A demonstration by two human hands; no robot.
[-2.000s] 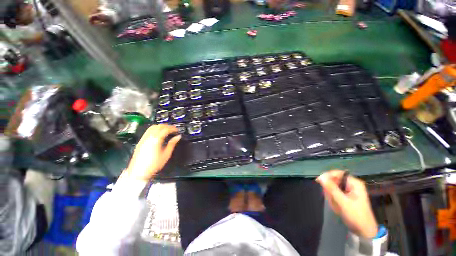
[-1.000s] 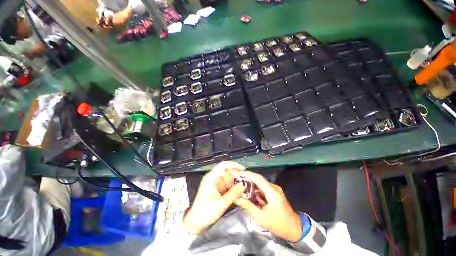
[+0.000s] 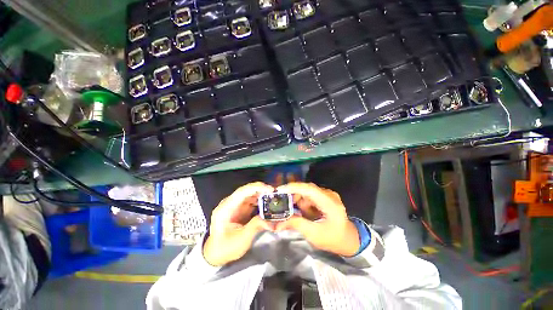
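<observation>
A small square module (image 3: 276, 206) with a silver rim and dark centre is held face up over the lap. My left hand (image 3: 235, 225) grips its left side between thumb and fingers. My right hand (image 3: 324, 221) grips its right side the same way. No tool shows clearly in either hand. A black pocket tray (image 3: 212, 125) on the bench's left holds several similar modules in its upper and left pockets. Another black tray (image 3: 364, 82) overlaps others at the right; modules sit in its far pockets and along the lower right edge beneath it.
A green reel (image 3: 98, 110) and crinkly clear plastic (image 3: 88, 71) are at left. A black cable (image 3: 67, 181) hangs over blue bins (image 3: 124, 225) below. An orange-handled tool (image 3: 527, 27) lies far right, with a thin white wire (image 3: 506, 118) near the bench edge and an orange fixture (image 3: 536, 191) below.
The hands came together over the lap and now hold the module flat and facing up between them. The view has tilted down, so the trays appear higher and nearer.
</observation>
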